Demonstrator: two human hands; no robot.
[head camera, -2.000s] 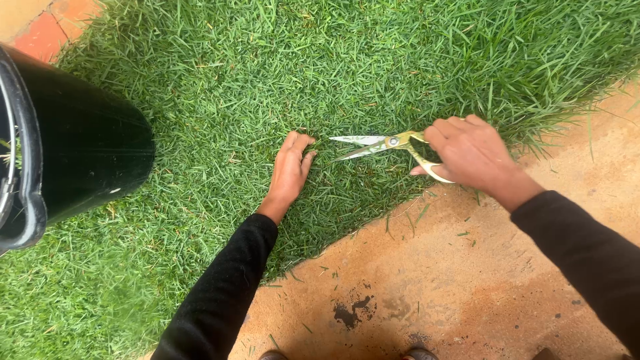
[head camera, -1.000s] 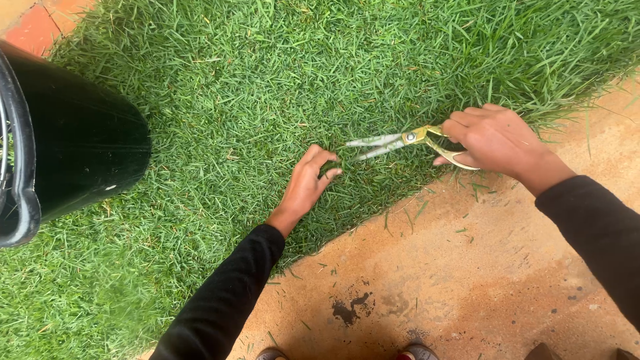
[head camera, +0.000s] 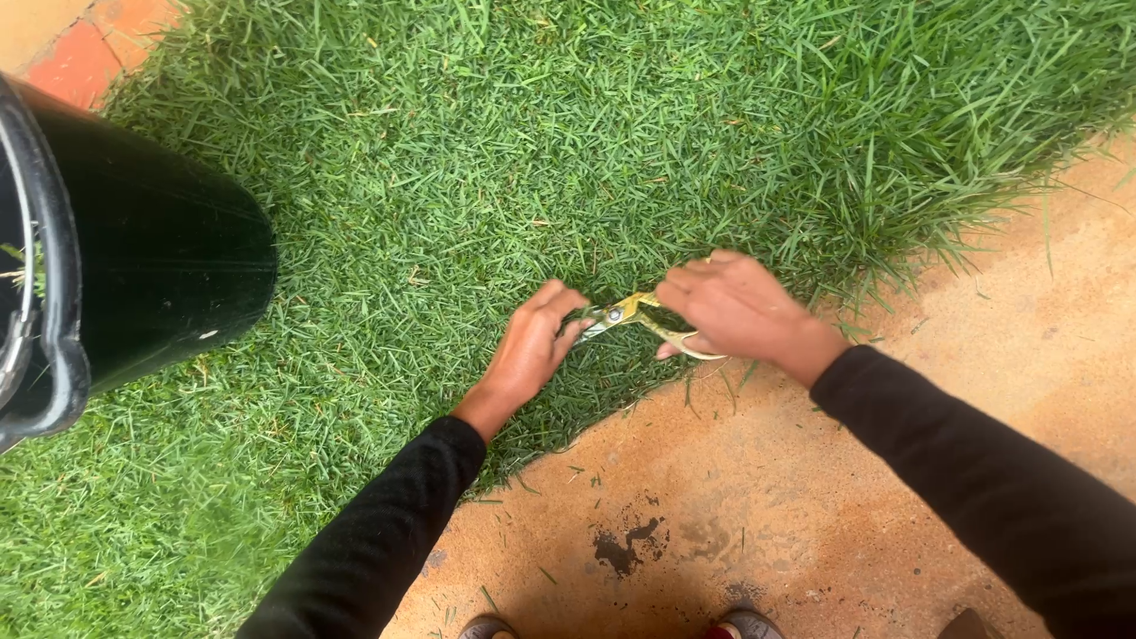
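My right hand (head camera: 741, 306) grips the gold handles of a pair of scissors (head camera: 628, 311), held low over the grass (head camera: 532, 204) near the lawn's edge. The blades point left, and their tips are hidden behind the fingers of my left hand (head camera: 535, 342). That hand is at the blades with its fingers bent and the thumb near the metal. Whether it pinches the blades or some grass between its fingers cannot be made out.
A black bucket (head camera: 151, 240) with a metal handle stands at the left, some grass showing inside. An orange-brown concrete surface (head camera: 799, 506) with loose clippings runs along the lawn at the lower right. Shoe tips show at the bottom edge. Longer grass grows at the upper right.
My left hand has moved right and now meets the scissor blades, which stood apart from it a second ago. The scissors look less widely spread than before.
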